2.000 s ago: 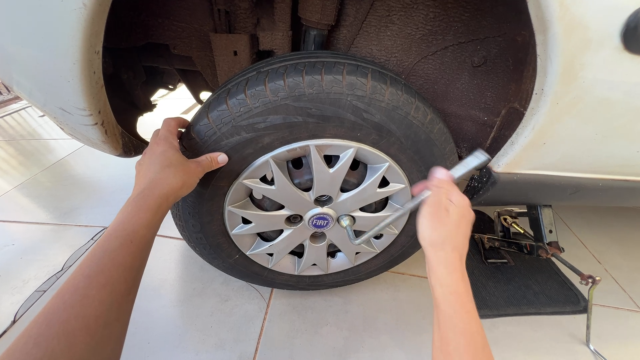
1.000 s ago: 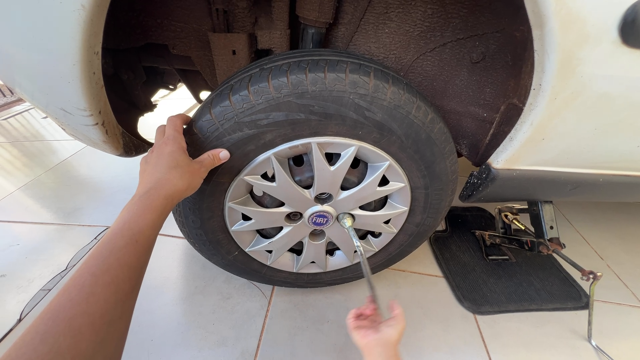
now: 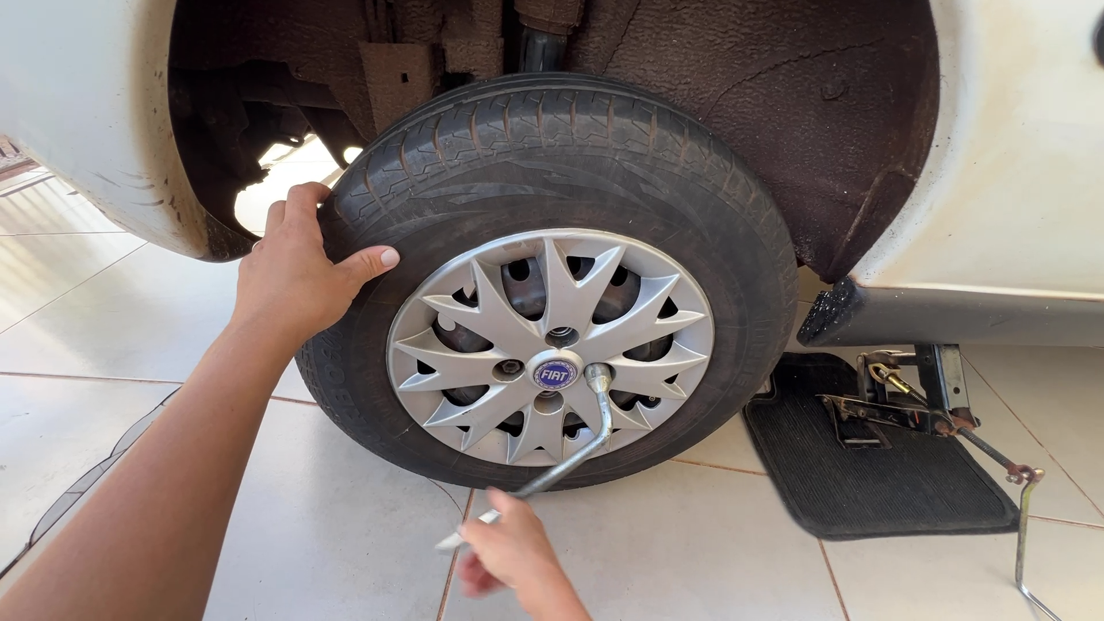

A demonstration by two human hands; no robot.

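Observation:
My left hand (image 3: 297, 263) grips the upper left edge of the black tyre (image 3: 552, 190), its thumb on the sidewall and its fingers over the tread. An L-shaped metal lug wrench (image 3: 569, 457) has its socket on the right-hand bolt position of the silver wheel cover (image 3: 496, 323), beside the blue Fiat centre badge (image 3: 555, 373). Below the tyre, my right hand (image 3: 513, 548), slightly blurred, is around the wrench handle near its free end, which points down and left. Its lower fingers are partly hidden.
A scissor jack (image 3: 897, 410) stands on a black rubber mat (image 3: 897, 492) at the right, under the car's sill (image 3: 975, 317); its crank handle (image 3: 1024, 526) reaches down right. The white car's wheel arch (image 3: 828, 129) surrounds the tyre top. Pale floor tiles (image 3: 328, 517) lie below.
My right hand has swung the wrench handle from the upper right, down below the wheel, and round to the lower left. My left hand has stayed on the tyre.

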